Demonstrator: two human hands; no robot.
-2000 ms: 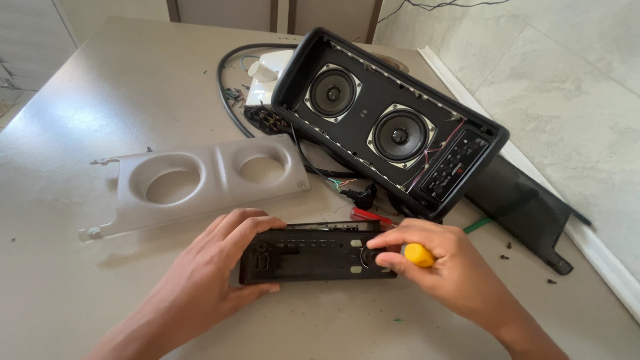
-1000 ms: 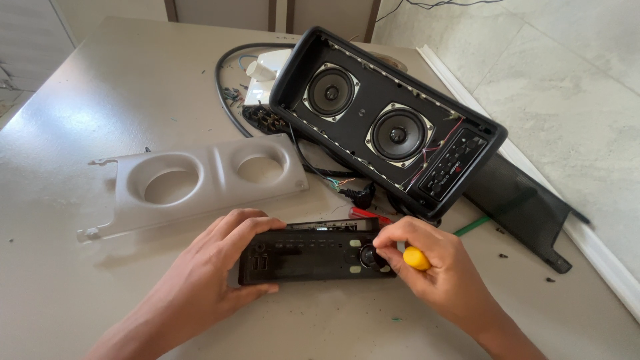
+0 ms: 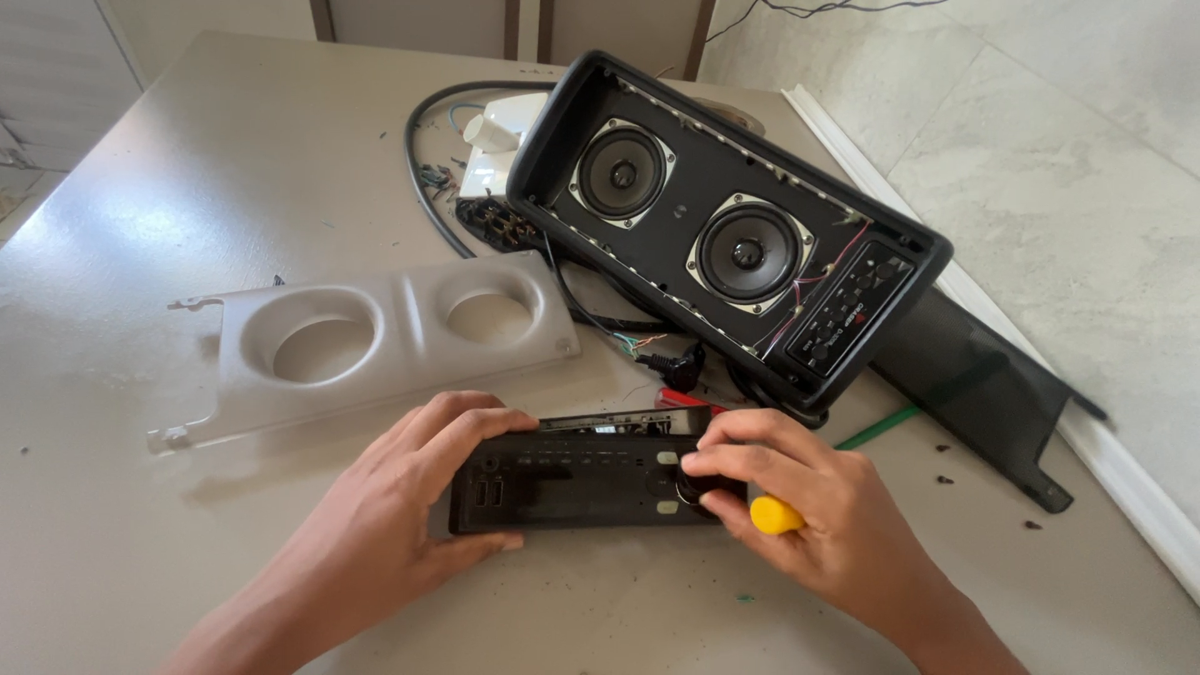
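Observation:
My left hand [image 3: 431,478] grips the left end of a black car-stereo-like front panel [image 3: 572,483], fingers over its top edge and thumb at its lower edge. At the panel's right end, my right hand [image 3: 787,478] pinches the round black knob [image 3: 694,487] between thumb and fingers. A tool's yellow handle [image 3: 776,515] sticks out of that same hand; its other end is hidden. Along the top of the panel a gap shows electronic parts [image 3: 628,425]. Behind it lies a red-handled tool [image 3: 682,401], partly covered.
A black speaker box [image 3: 675,211] with two round drivers lies behind, over cables and a white device [image 3: 506,141]. A translucent plastic cover [image 3: 412,309] with two openings lies left. To the right are a dark panel [image 3: 984,394], a green rod [image 3: 881,427] and several small screws [image 3: 944,479].
My right hand's fingers have shifted slightly around the knob. My left hand stays on the panel's left end.

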